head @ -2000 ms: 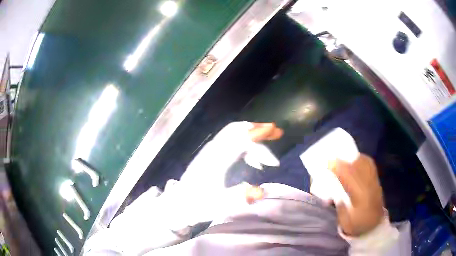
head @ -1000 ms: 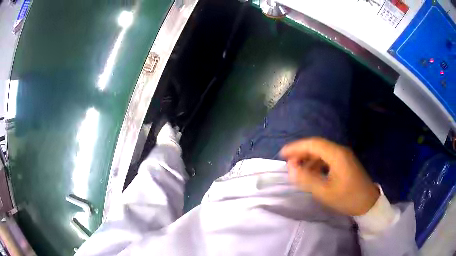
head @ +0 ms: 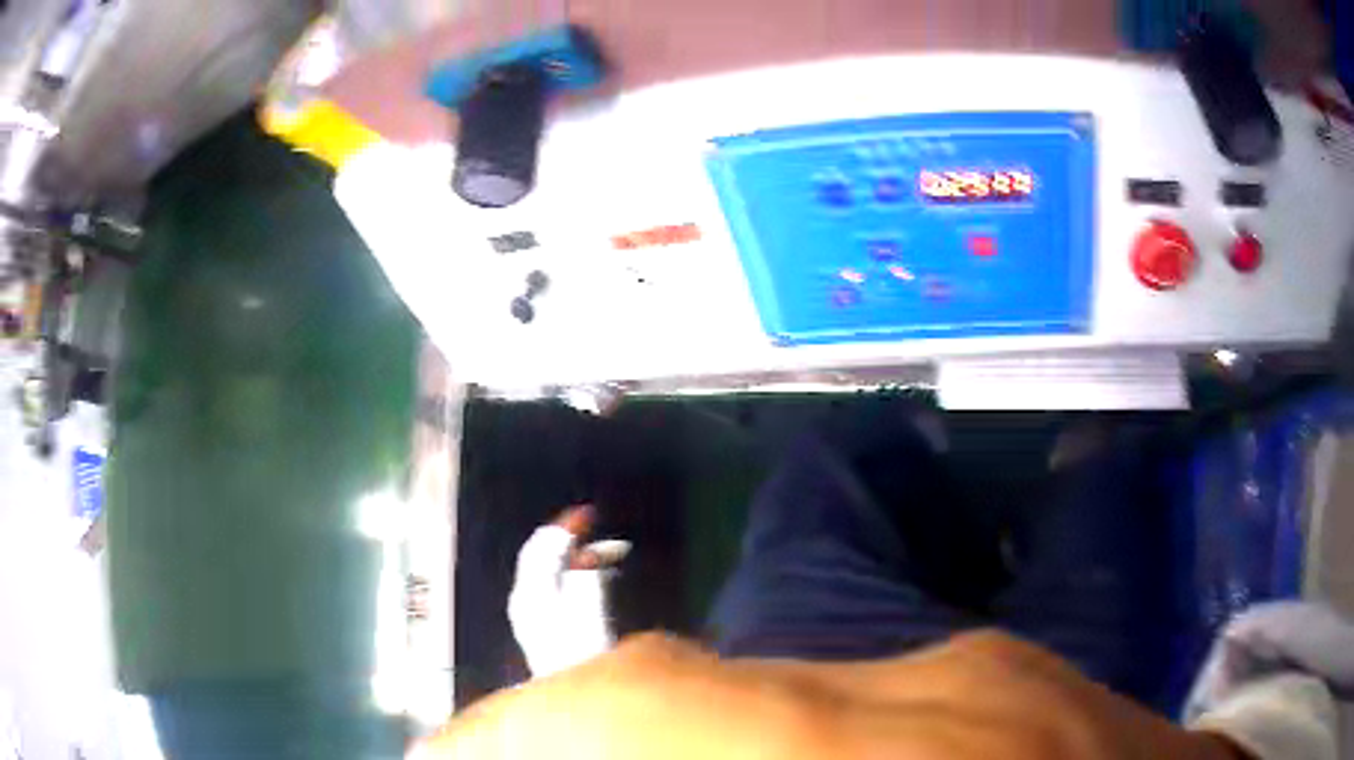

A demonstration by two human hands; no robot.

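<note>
My left hand, in a white glove with bare fingertips showing, is small and blurred over the dark gap below the machine front. I cannot tell whether it holds anything. My right hand is large, blurred and very close to the camera, cut off by the bottom edge. Its fingers are not clear, and no held object shows. The blue control panel with red digits faces me on the white machine front. No white part can be made out.
Black knobs on blue brackets stand at both front corners. Red buttons are right of the panel. The green conveyor runs along the left, beside a yellow ring. Blue plastic is at right, with my legs below the machine.
The view has swung up and right, bringing the whole control panel into sight. The white piece by my right hand two seconds ago no longer shows. My right hand is now nearer the camera.
</note>
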